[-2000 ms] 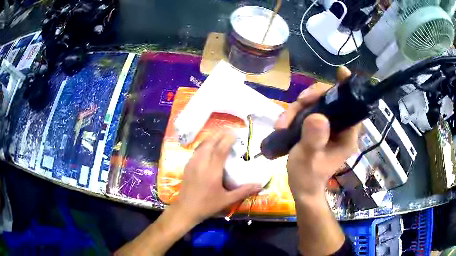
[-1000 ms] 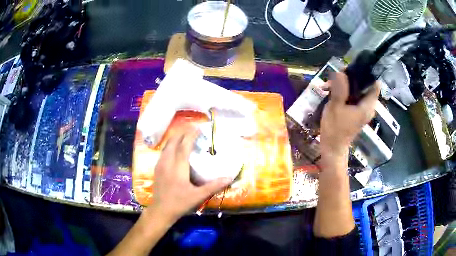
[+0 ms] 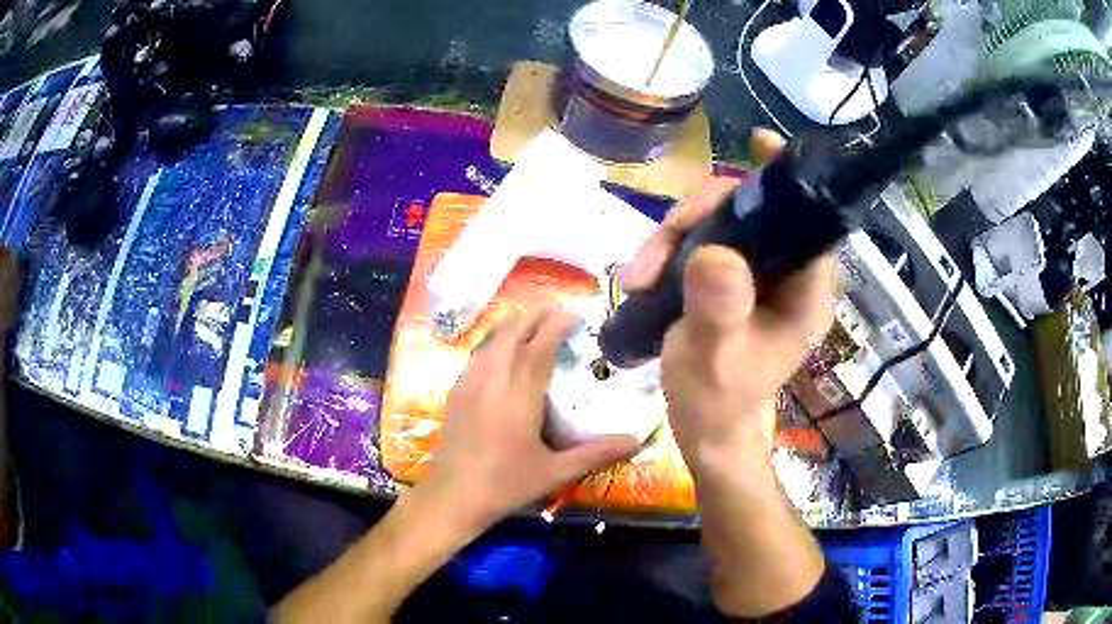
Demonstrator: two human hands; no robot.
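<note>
The white housing (image 3: 524, 226) lies on the orange work pad (image 3: 421, 414), its long arm to the upper left and its round white base (image 3: 604, 408) nearer to me. My left hand (image 3: 506, 414) grips the round base from the left, thumb along its near edge. My right hand (image 3: 744, 329) is closed around the black electric screwdriver (image 3: 744, 244), tilted with its tip down at the centre of the base. The bit tip and any screw are too small to tell. Yellow and black lead wires (image 3: 612, 290) show beside the tip.
A round tin (image 3: 634, 92) with a thin stick stands on a tan board (image 3: 524, 110) behind the pad. Pale screw feeders (image 3: 915, 341) stand at right with a black cord across them. Black sub-assemblies (image 3: 171, 73) lie upper left. A blue crate (image 3: 872, 573) is lower right, a fan (image 3: 1049, 61) upper right.
One second ago my right hand held the screwdriver over the feeders at right; it is now back over the base. My left hand keeps its hold. The whole view has shifted.
</note>
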